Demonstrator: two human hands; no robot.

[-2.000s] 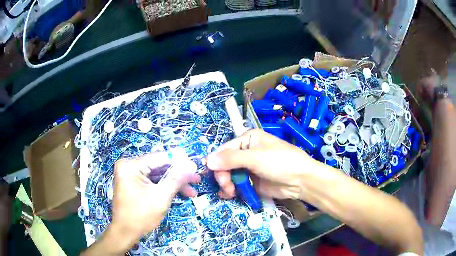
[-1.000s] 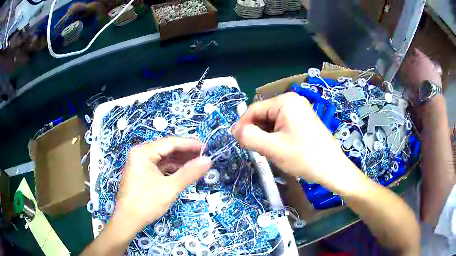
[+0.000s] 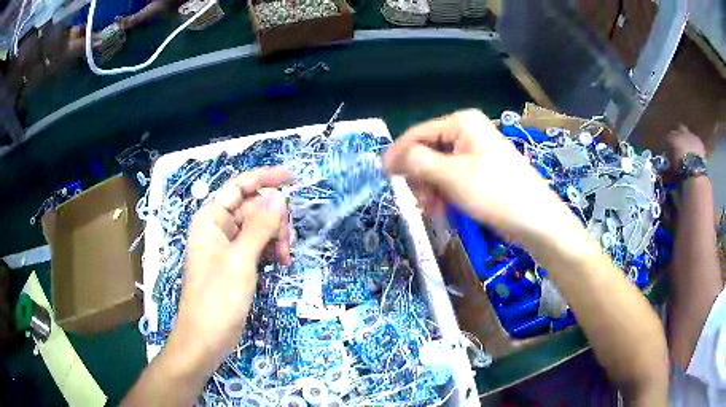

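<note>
A white tray (image 3: 415,238) in front of me is heaped with blue circuit boards (image 3: 370,338), white wires and white rings. My right hand (image 3: 466,171), at the tray's upper right, is closed at the fingertips on a motion-blurred blue circuit board (image 3: 346,167) with pale wires trailing down-left. My left hand (image 3: 231,238) is over the tray's left part, its fingers apart and curled; no held thing shows in it. The blur hides the fine wires between the hands.
A carton of blue battery packs (image 3: 521,306), grey plates (image 3: 617,199) and wired parts stands right. A small carton (image 3: 94,258) stands left, by a yellowish strip (image 3: 68,358) with a reel. Another person's arm (image 3: 691,238) is far right. A box of small pale parts (image 3: 301,28) is at the back.
The blue battery pack earlier under my right hand no longer shows there. My hands have moved apart, the right one up with the board. More batteries show in the right carton's near part.
</note>
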